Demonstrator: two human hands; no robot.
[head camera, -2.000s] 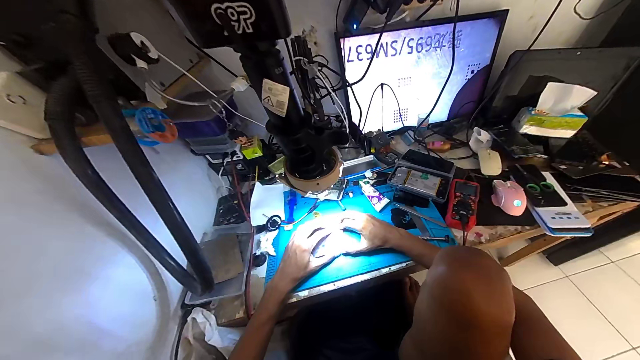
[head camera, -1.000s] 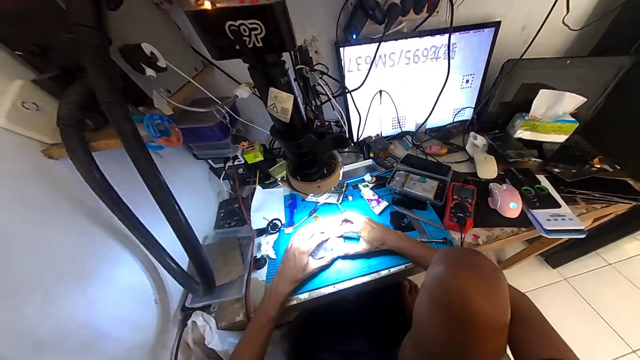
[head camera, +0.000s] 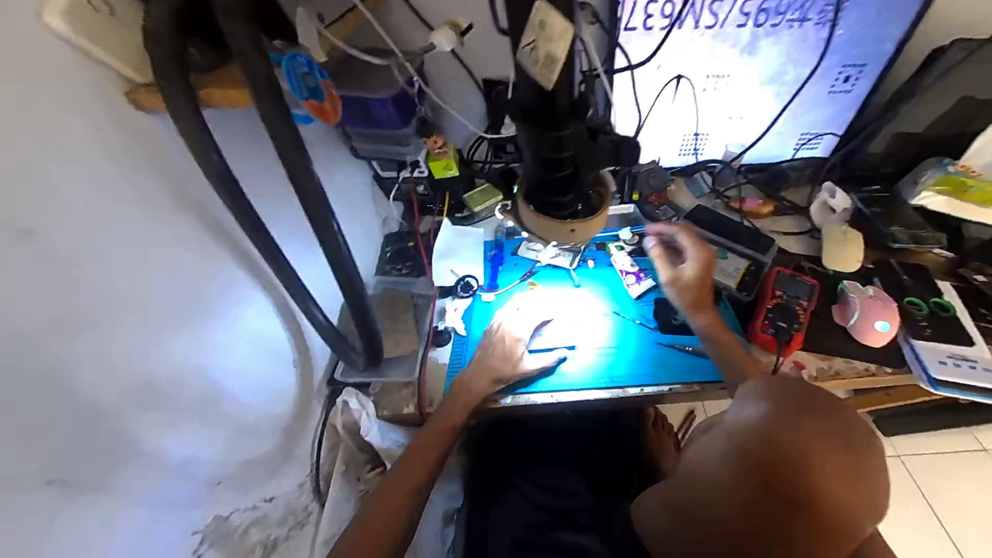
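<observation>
My left hand (head camera: 511, 350) rests on the blue work mat (head camera: 612, 372), its fingers around or on a flat device (head camera: 552, 329) that is washed out by bright light. My right hand (head camera: 682, 267) is raised over the right back part of the mat, fingers curled; whether it holds something small is unclear. Below and left of it lies a small printed packet or tube (head camera: 632, 271). A thin pointed tool (head camera: 635, 319) and tweezers (head camera: 682, 350) lie on the mat's right side. The ring-shaped head of a microscope (head camera: 562, 217) hangs above the mat.
A red multimeter (head camera: 784, 310), a pink computer mouse (head camera: 866, 311) and a tray with a phone (head camera: 732, 260) stand to the right. Behind is a monitor (head camera: 728, 93) with loose cables before it. At left are a clear plastic box (head camera: 387, 333) and thick black hoses (head camera: 294, 186).
My right hand has left the lit spot beside my left hand and moved up and to the right. My left hand stays at the flat device.
</observation>
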